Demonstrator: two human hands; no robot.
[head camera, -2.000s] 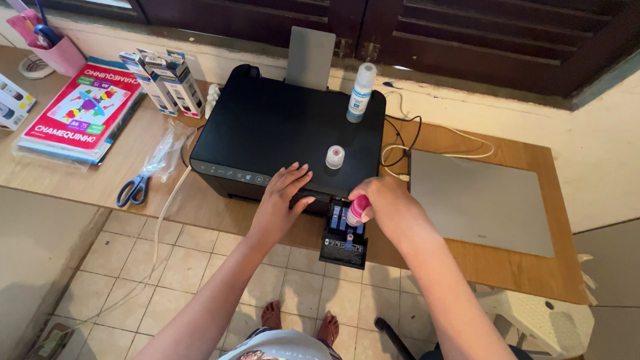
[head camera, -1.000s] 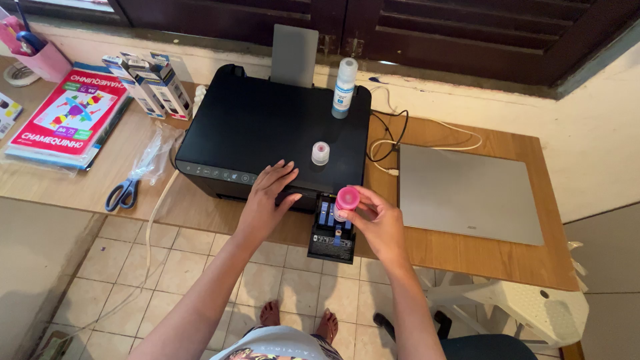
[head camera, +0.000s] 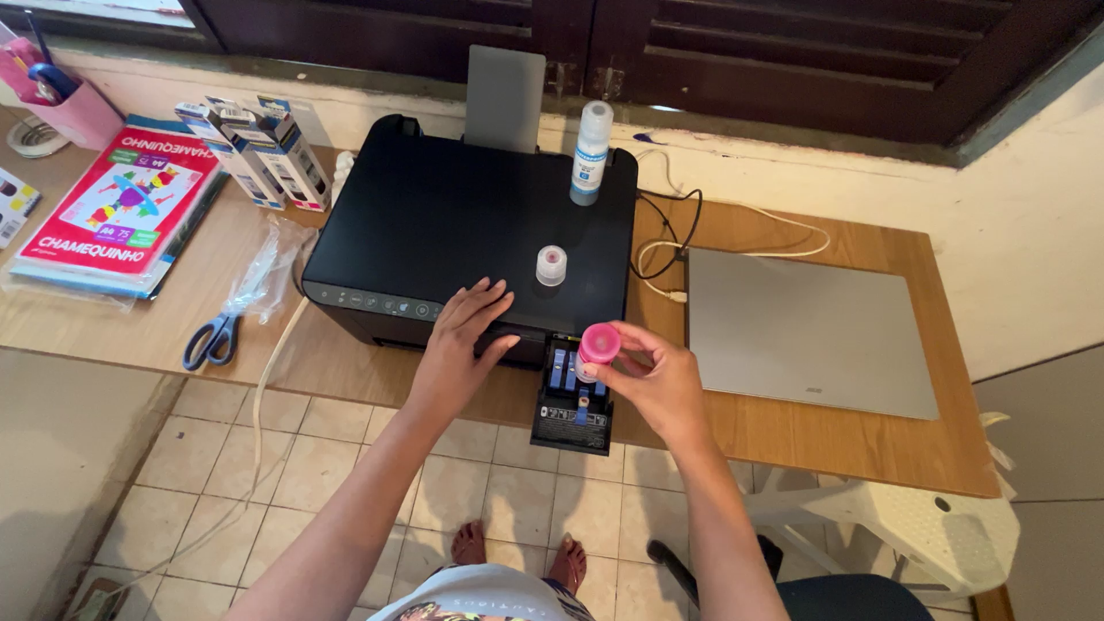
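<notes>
My right hand (head camera: 651, 371) holds an ink bottle with pink ink (head camera: 599, 345) upside down over the open ink tank compartment (head camera: 573, 414) at the printer's front right. Blue caps show inside that compartment. My left hand (head camera: 466, 345) rests, fingers apart, on the front edge of the black printer (head camera: 466, 216), holding nothing. A clear bottle cap (head camera: 552, 266) sits on the printer lid, right of my left hand. Farther back on the lid stands a bottle with a blue and white label (head camera: 590, 155). Where the held bottle's nozzle meets the tank is hidden.
Right of the printer lie cables (head camera: 668, 250) and a closed grey laptop (head camera: 811, 332). To the left are blue-handled scissors (head camera: 211, 341), a plastic wrapper (head camera: 267, 267), ink boxes (head camera: 280, 159), a red paper pack (head camera: 125, 203) and a pink pen holder (head camera: 82, 116). A white plastic stool (head camera: 940, 535) stands below right.
Two seconds ago my right hand held the pink bottle tilted, with the back of the hand upward; now the bottle's base faces up and my fingers grip its side. My left hand stays on the printer.
</notes>
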